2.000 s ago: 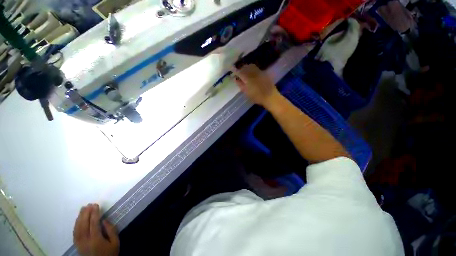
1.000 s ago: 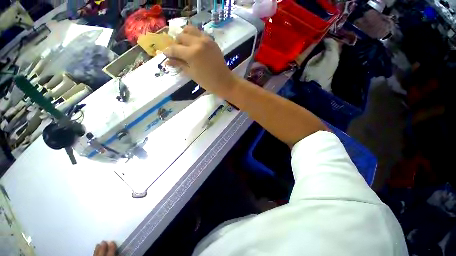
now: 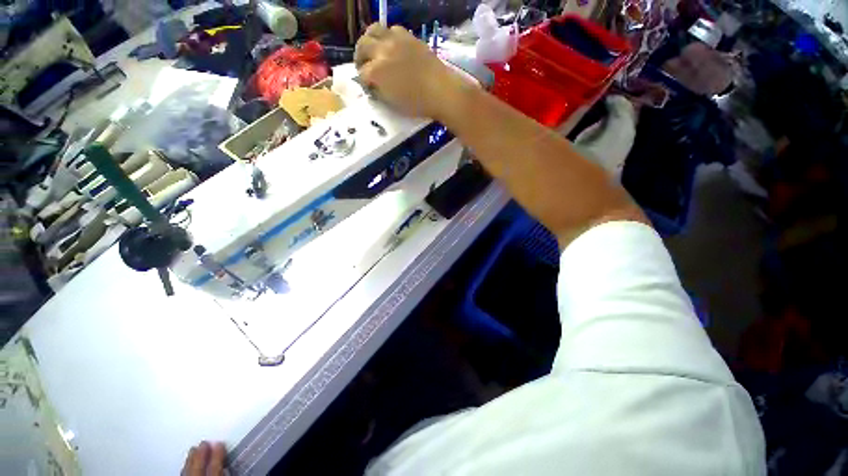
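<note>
The white sewing machine point(image 3: 279, 218) with a blue stripe and dark control panel stands across the table. My right hand point(image 3: 400, 70) is above the back right end of the machine head, beside a thin white post. Its fingers are bent, and whether they hold anything cannot be told. My left hand point(image 3: 205, 459) rests at the table's front edge; only its fingers show, cut off by the bottom of the picture. Its grip cannot be told. A yellow-tan piece point(image 3: 311, 104) lies behind the machine head. Thin snips or tweezers point(image 3: 407, 223) lie right of the needle area point(image 3: 265, 284).
A long ruler strip point(image 3: 358, 321) runs along the front edge. A dark block point(image 3: 457, 191) lies at the table's right end. Red plastic bins point(image 3: 549, 79) stand beyond the machine. A blue basket point(image 3: 521, 270) is below the edge. A green rod point(image 3: 121, 181) rises at left.
My right hand went from the table's right end up over the machine to the yellow-tan piece, then further right and back. My left hand shows less than at first. The view has shifted.
</note>
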